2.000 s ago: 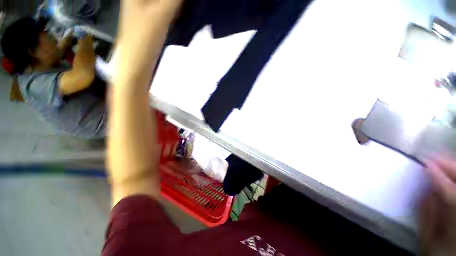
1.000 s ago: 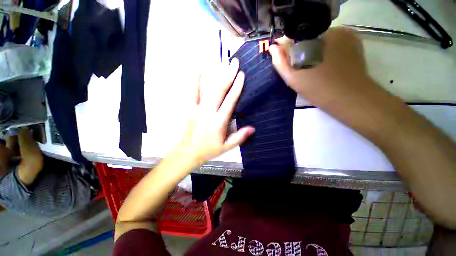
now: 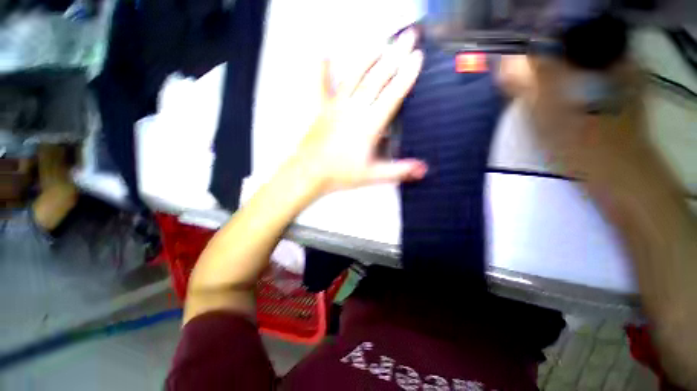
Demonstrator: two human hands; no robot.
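Observation:
A dark striped garment piece point(image 3: 447, 160) lies on the white machine table, running from the presser foot down over the front edge. My left hand point(image 3: 363, 126) is flat with fingers spread, its fingertips and thumb touching the piece's left edge. My right hand point(image 3: 565, 99) is blurred at the right of the red-orange presser foot guard point(image 3: 471, 62), partly hidden behind a rounded knob of the sewing machine head point(image 3: 592, 42). Its fingertips are near the piece's right edge; whether they grip it cannot be told.
Dark cut pieces point(image 3: 238, 114) lie at the left, some hanging towards the table's front edge point(image 3: 344, 243). A red plastic basket point(image 3: 294, 309) is below that edge. Another person's arm point(image 3: 55, 187) shows at far left. A dark tool point(image 3: 682, 47) lies at the upper right, cut off.
Since one second ago the view has shifted and blurred. The striped piece now lies straighter below the presser foot. Two seconds ago both hands were away from the machine head.

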